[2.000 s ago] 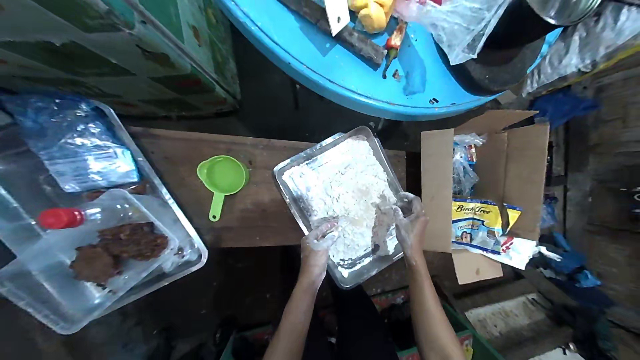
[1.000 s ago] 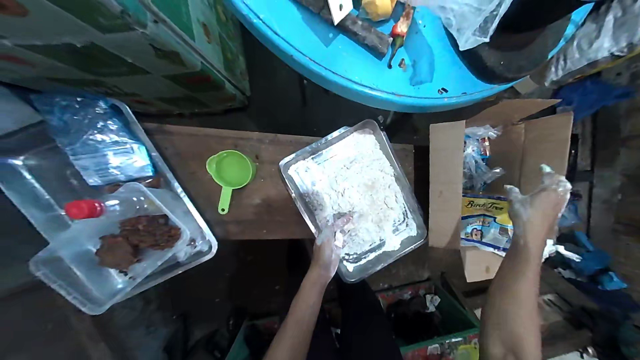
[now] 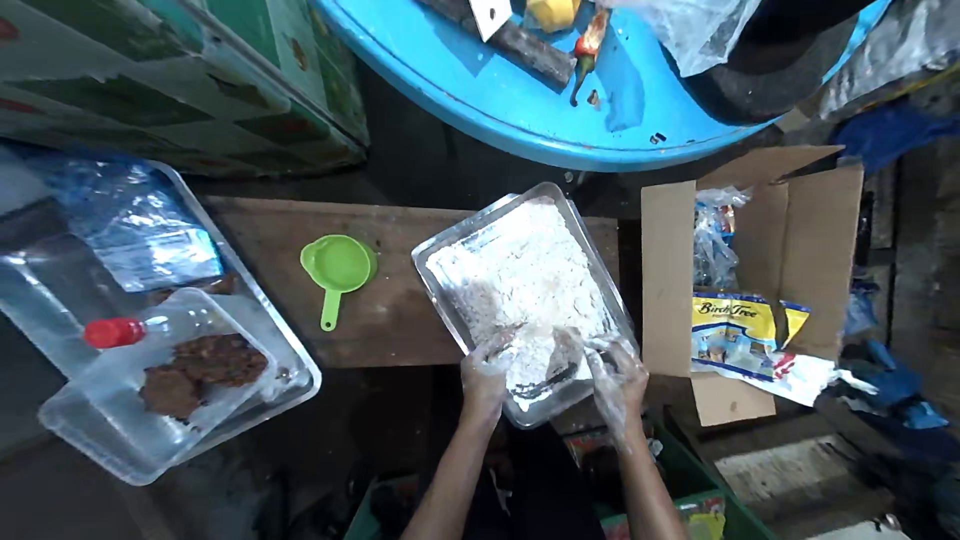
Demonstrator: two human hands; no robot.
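White powder, which looks like flour, fills much of a rectangular metal tray [image 3: 537, 414] on a wooden bench [image 3: 409, 330]. My left hand [image 3: 487, 375], dusted white, has its fingers in the powder at the tray's near left part. Across from it, my right hand [image 3: 619, 379], also coated white, is at the near right corner with its fingers bent inward. Between the hands the powder is pushed apart and some bare metal shows. Whether either hand holds powder cannot be told. A green plastic measuring cup [image 3: 340, 264] lies on the bench left of the tray.
At the left, a large metal tray [image 3: 306, 358] bears a clear plastic container [image 3: 142, 457] with brown chunks, a red-capped bottle [image 3: 169, 328] and a blue plastic bag [image 3: 142, 225]. A cardboard box [image 3: 816, 262] with packets stands right. A round blue table [image 3: 480, 124] is beyond the bench.
My right hand has come back from over the cardboard box to the tray's near right corner. My left hand stays at the powder.
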